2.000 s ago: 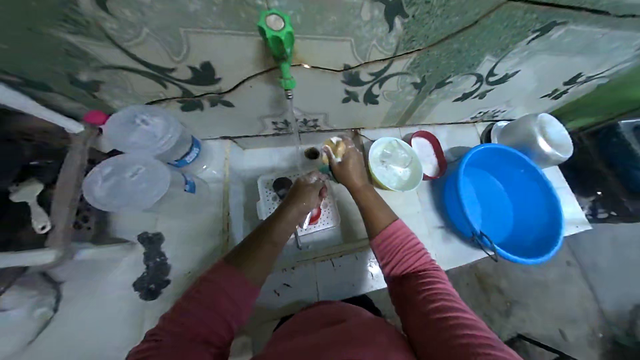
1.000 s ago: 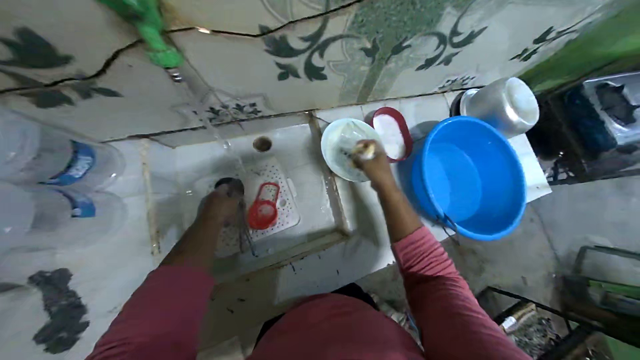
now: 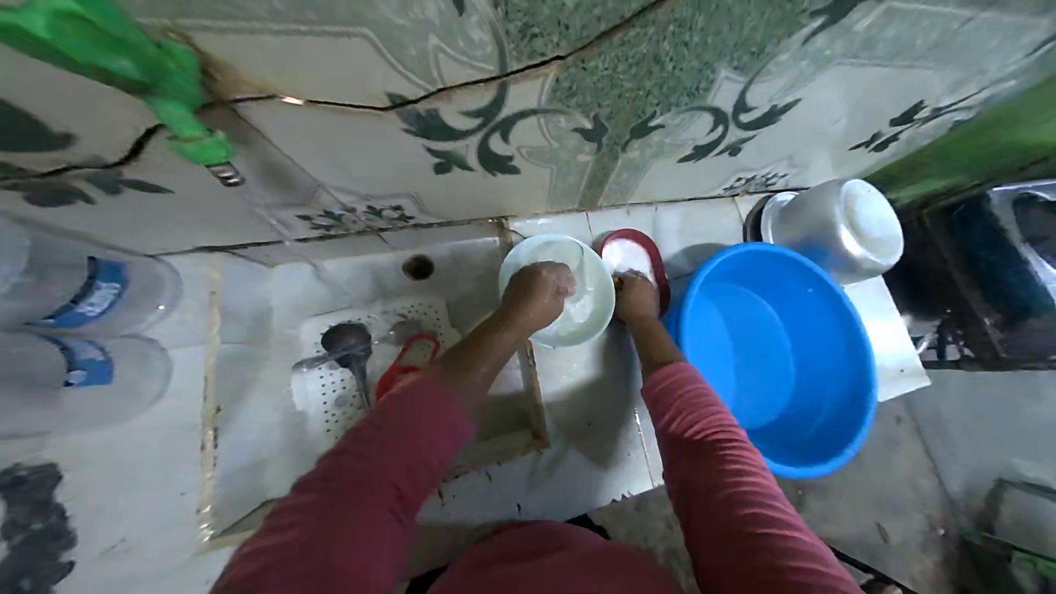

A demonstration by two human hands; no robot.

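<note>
My left hand (image 3: 540,295) has its fingers curled over a pale green bowl (image 3: 587,312) of cloudy water; whether it grips something there cannot be told. My right hand (image 3: 635,299) reaches to the near side of a red oval dish (image 3: 657,262) with white contents, its fingertips around a small scrubber, mostly hidden. The bowl stands at the right rim of the sink, beside the dish. Inside the sink, a metal ladle (image 3: 346,337) and a red plastic strainer (image 3: 396,375) lie on a white perforated tray (image 3: 318,400). Water runs from the green tap (image 3: 202,148).
A large blue basin (image 3: 858,363) stands right of my right hand, with an upturned metal pot (image 3: 833,227) behind it. Clear plastic containers (image 3: 140,293) lie left of the sink (image 3: 210,396). The cracked tiled wall (image 3: 544,157) runs along the back.
My left hand has moved right, from the dark ladle in the sink to the bowl. My right hand has moved from over the bowl to the red dish.
</note>
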